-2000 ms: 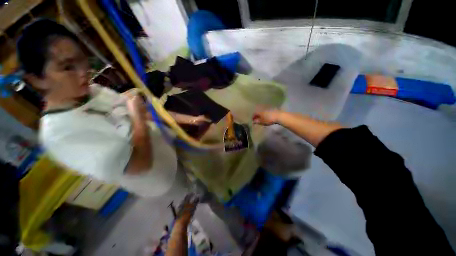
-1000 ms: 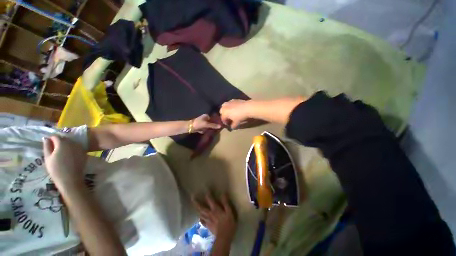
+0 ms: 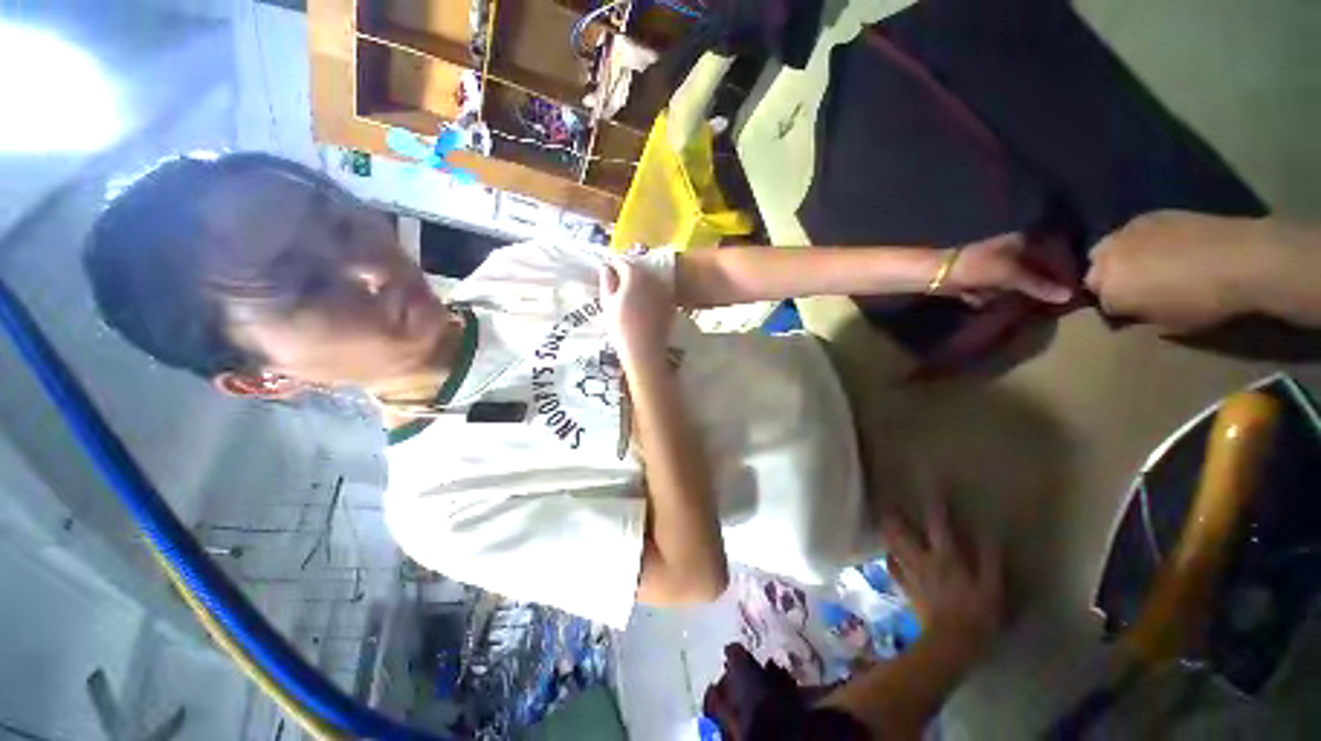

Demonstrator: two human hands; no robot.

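Observation:
A dark cut fabric piece (image 3: 971, 116) with a thin reddish line lies on the pale ironing table (image 3: 898, 362) at the upper right. Its maroon edge (image 3: 992, 336) is bunched between my right hand (image 3: 1159, 271) and another person's hand. My right hand enters from the right edge, its fingers closed on the piece. My left hand (image 3: 945, 568) lies spread and blurred at the table's near side, holding nothing. A steam iron (image 3: 1210, 536) with an orange-yellow handle is at the lower right, below my right hand.
A person (image 3: 623, 434) in a white printed T-shirt stands at the table, one arm reaching to the fabric. A yellow container (image 3: 674, 188) and wooden shelves (image 3: 420, 73) are behind. A blue hose (image 3: 160, 528) curves at the left.
The view has swung left and tilted up, bringing the person's head into the picture. My right hand still holds the piece beside the other person's hand. My left hand remains near the table edge.

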